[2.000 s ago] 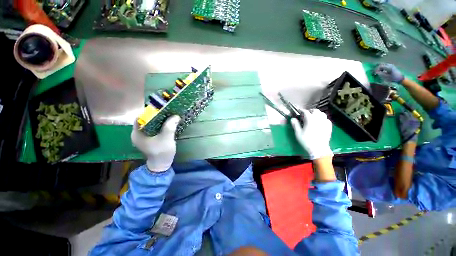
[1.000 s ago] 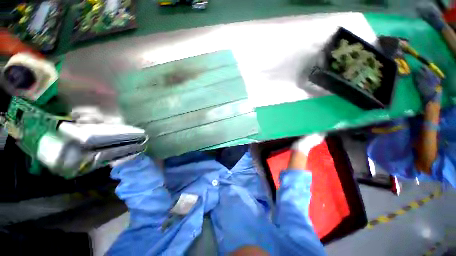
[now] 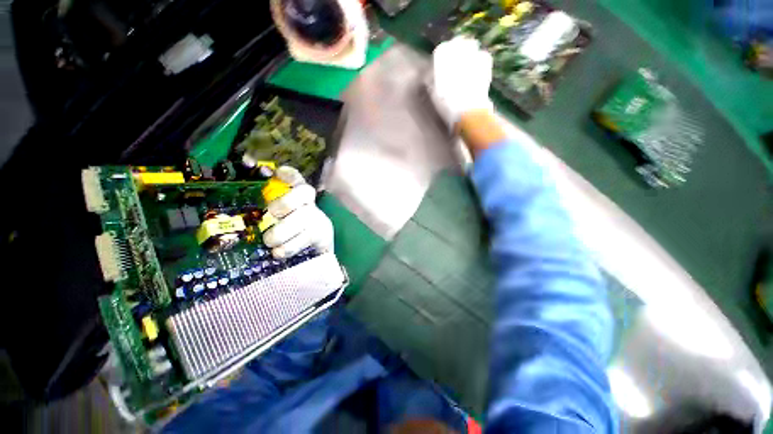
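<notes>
A large green circuit board [image 3: 225, 254] with a ribbed silver heatsink [image 3: 258, 314] is at the lower left, component side up. My left hand [image 3: 297, 219], in a white glove, grips its upper right edge; some fingers lie over the parts. My right hand [image 3: 462, 76], also gloved, is stretched far forward to the near left edge of a populated board in a black carrier [image 3: 524, 51] on the conveyor. Its fingers are blurred and partly hidden, so I cannot tell whether they grip the carrier.
A black tray of olive-green pieces [image 3: 284, 140] is beyond the held board. A round dark-mouthed nozzle [image 3: 322, 25] is at the top. The grey-green pad [image 3: 424, 271] lies under my right arm. A smaller green board [image 3: 648, 123] is on the conveyor [image 3: 585, 178]. Black crates are at left.
My view has swung left. The held board has turned to show its component side. My right hand has moved from over the red area below the bench to the carrier on the conveyor.
</notes>
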